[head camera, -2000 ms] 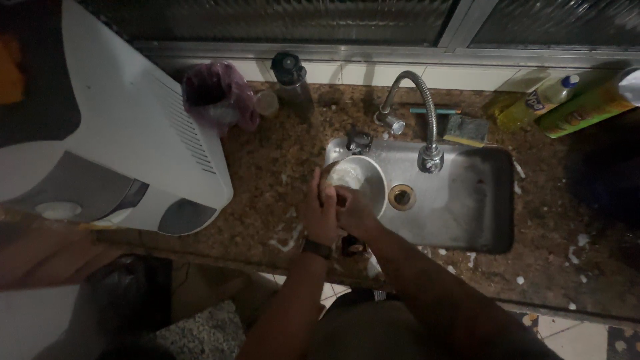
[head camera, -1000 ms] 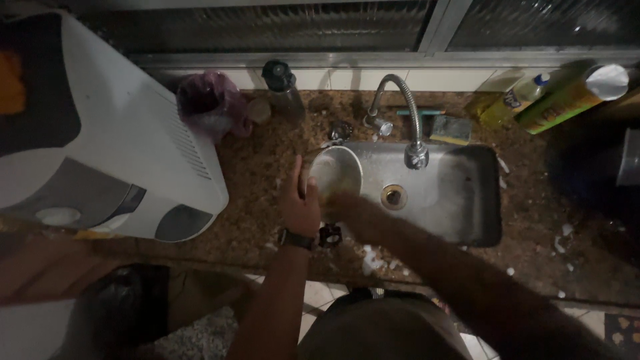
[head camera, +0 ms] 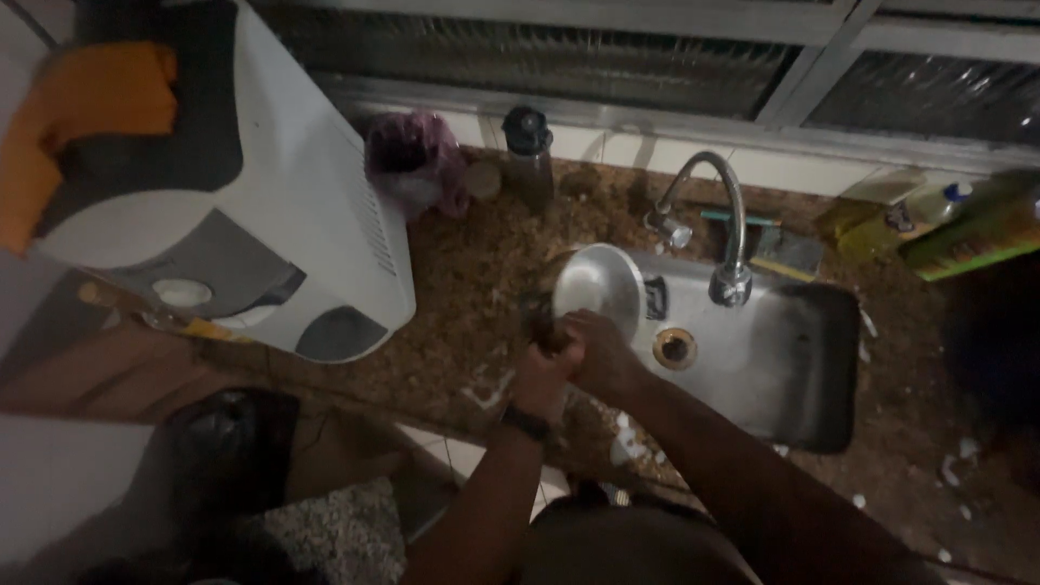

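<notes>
A round metal pot (head camera: 605,284) is tilted over the left end of the stainless steel sink (head camera: 780,366), its pale inside showing. My left hand (head camera: 548,370), with a dark band on the wrist, is at the pot's near left side, by a dark part that looks like its handle. My right hand (head camera: 597,345) meets the left one at the pot's near rim. Blur and overlap hide the fingers and whether the right hand holds anything. The gooseneck faucet (head camera: 735,236) arches over the sink, right of the pot.
A large white appliance (head camera: 325,195) stands on the left. Behind are a purple plastic bag (head camera: 418,162) and a dark-lidded bottle (head camera: 528,154). A sponge (head camera: 788,253) lies behind the sink; yellow (head camera: 902,219) and green (head camera: 979,236) bottles lie at the right. White foam (head camera: 626,443) spots the granite counter.
The pot has turned and tilted, and a dark part now shows at its left. My left hand has shifted from the pot's left side to its near edge, against my right hand.
</notes>
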